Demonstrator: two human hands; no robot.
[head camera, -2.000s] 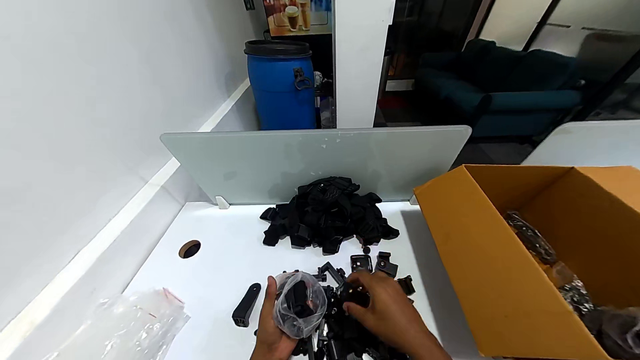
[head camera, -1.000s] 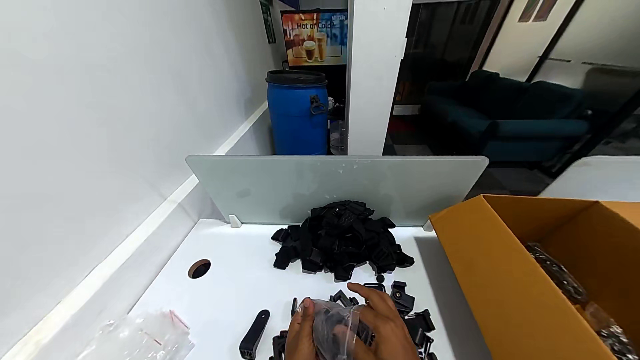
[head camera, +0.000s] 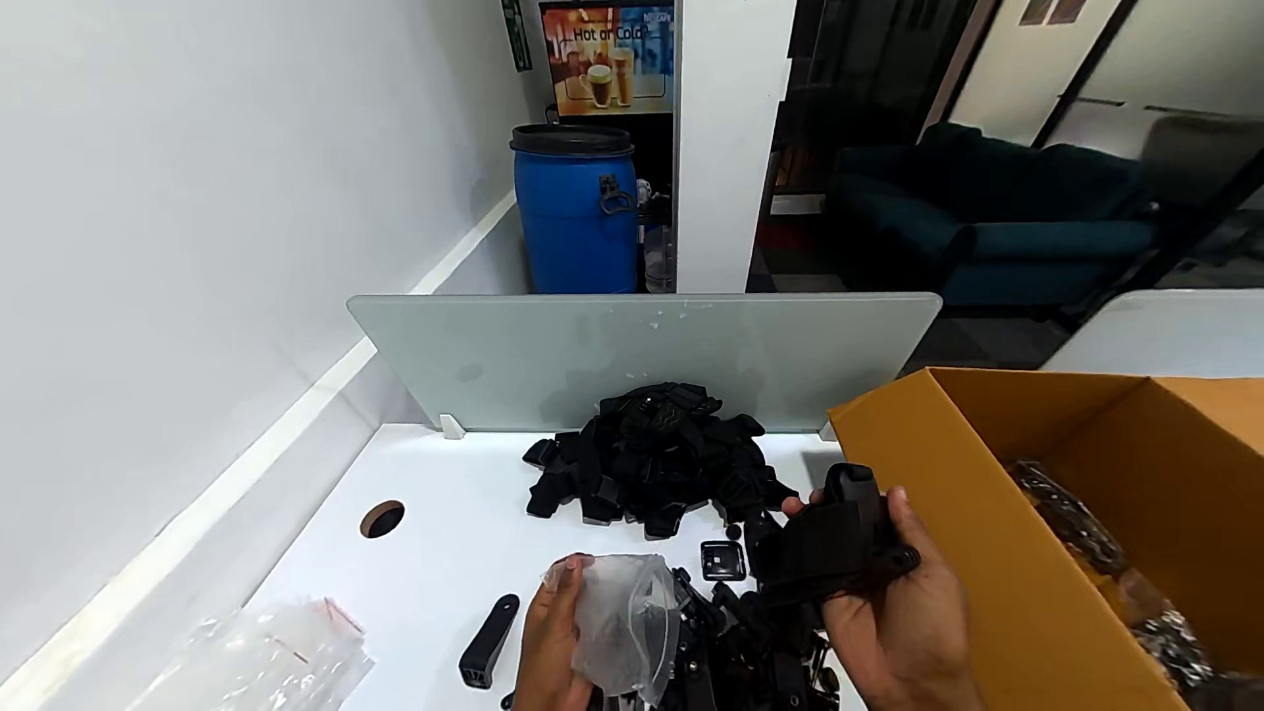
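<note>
My left hand (head camera: 555, 632) grips a translucent plastic bag (head camera: 624, 624) at the lower middle; the bag looks empty. In my right hand (head camera: 913, 617) is a bulky black plastic mount part (head camera: 834, 548), raised beside the cardboard box. Under and between the hands lies a heap of small black plastic mounts and clips (head camera: 736, 652), partly hidden by the bag. Behind it is a pile of black straps (head camera: 657, 459). A small square black piece (head camera: 723, 561) lies between the two piles. Left of my left hand rests a black plastic arm (head camera: 489, 642).
An open cardboard box (head camera: 997, 583) with plastic-wrapped items (head camera: 1071, 513) stands at right. Clear plastic bags (head camera: 267, 662) lie at lower left, near a round hole (head camera: 382, 518) in the white table (head camera: 434, 553). A grey divider panel (head camera: 642, 360) runs along the back; beyond it stands a blue barrel (head camera: 577, 212).
The black part that showed inside the bag two seconds ago is no longer in it. My right hand has moved away from the bag to the right and now holds a black mount part.
</note>
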